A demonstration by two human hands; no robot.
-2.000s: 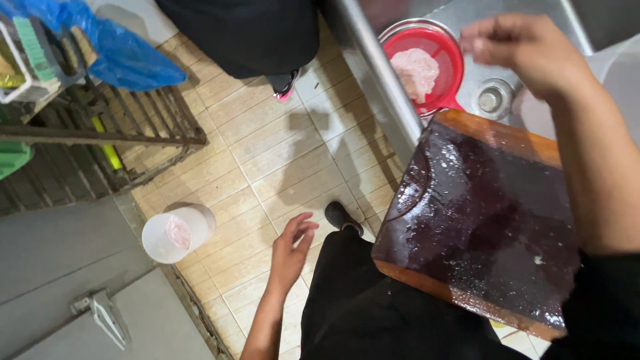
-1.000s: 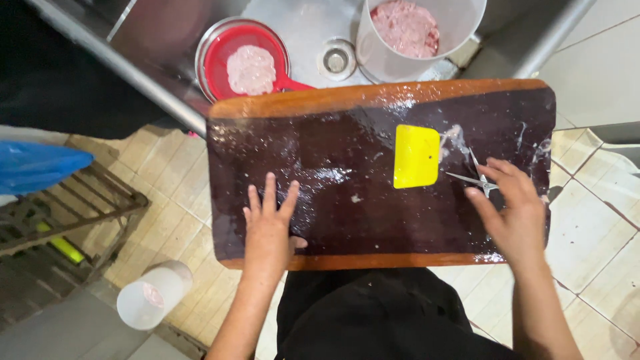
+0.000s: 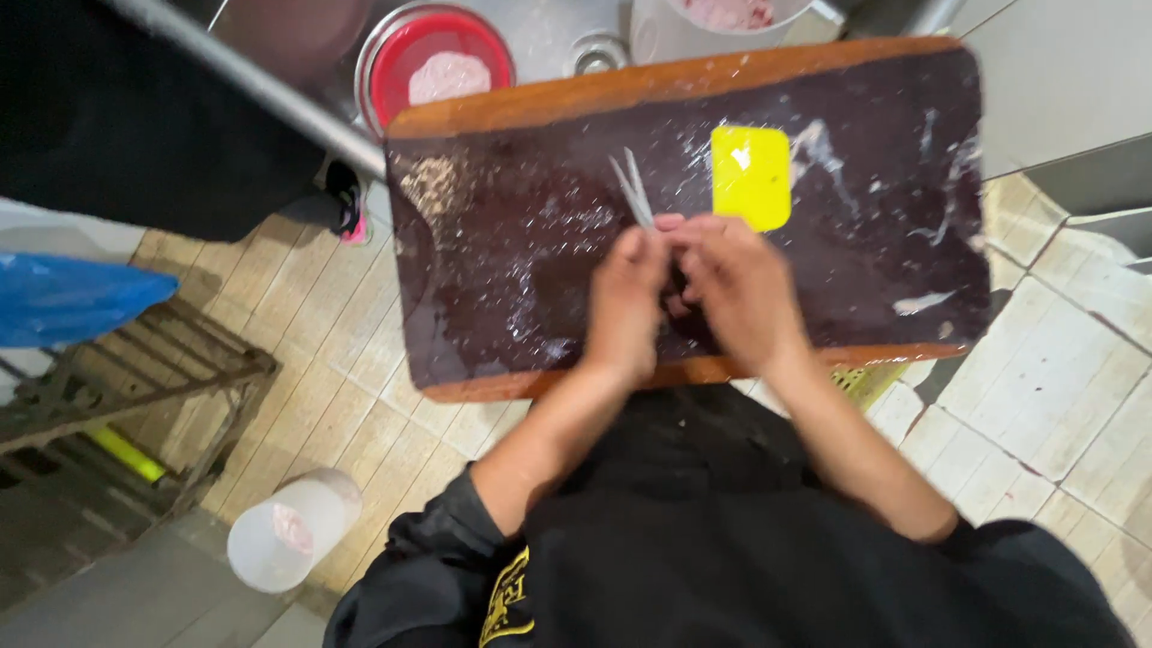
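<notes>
A wet, dark cutting board [image 3: 504, 261] with orange-brown edges lies before me. Over its middle, my left hand [image 3: 630, 288] and my right hand [image 3: 742, 283] meet, both a little blurred. Metal scissors [image 3: 634, 189] stick out beyond the fingers, blades pointing away and slightly apart; which hand grips them is hard to tell. A yellow plastic scraper [image 3: 751, 177] lies flat just past my right hand. Pale stringy scraps [image 3: 821, 148] are on the right part of the board, and a patch of tan crumbs [image 3: 434, 186] is at its far left.
Behind the board, a steel sink holds a red strainer [image 3: 387, 76] with pale pink paste [image 3: 450, 76] and a translucent tub [image 3: 670, 36] of pink minced meat [image 3: 731, 13]. A person in black stands at the left. A metal rack [image 3: 135, 387] and a plastic container [image 3: 270, 549] are lower left.
My left hand has left the board's left part and come to the middle beside my right hand. My right hand has moved left with the scissors from beside the scraper.
</notes>
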